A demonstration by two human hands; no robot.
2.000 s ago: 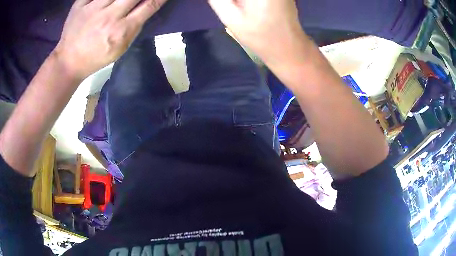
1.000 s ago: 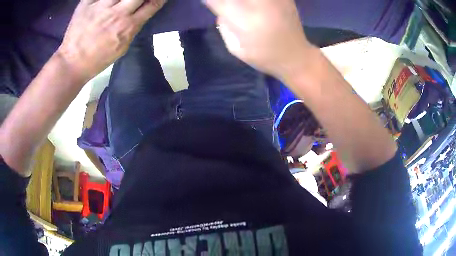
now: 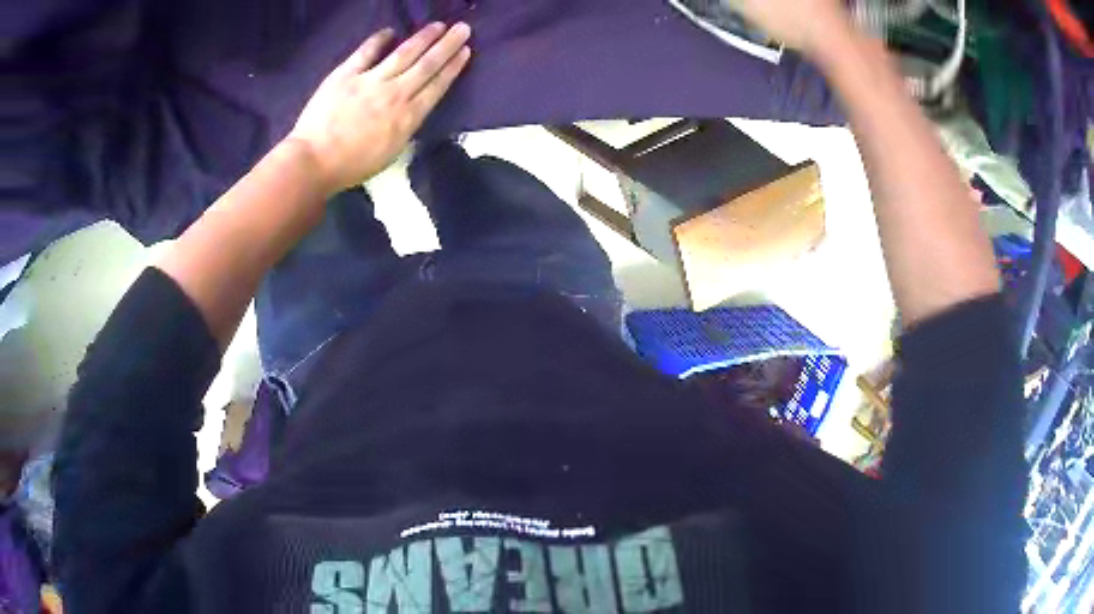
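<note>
Dark purple cloth [image 3: 576,66] lies over the surface along the top of the view. I cannot tell garment pieces from the table cover. My left hand [image 3: 384,102] lies palm down on this cloth at upper left, fingers extended and slightly apart, holding nothing. My right hand [image 3: 798,18] is at the top edge, partly cut off and blurred. It is closed over a steam iron, whose pale curved edge [image 3: 732,34] shows just left of the hand. The rest of the iron is hidden or outside the picture.
Below the cloth's edge, right of my legs, stand a wooden stool or board [image 3: 753,238] and a blue lattice crate [image 3: 732,336] with dark cloth. Hoses or cables [image 3: 1041,180] hang at far right. Purple cloth [image 3: 246,462] shows at lower left.
My hands were close together at the top edge. My right hand has moved right onto the iron, and my left hand has moved right and lies flatter. The view has shifted, showing the stool and crate.
</note>
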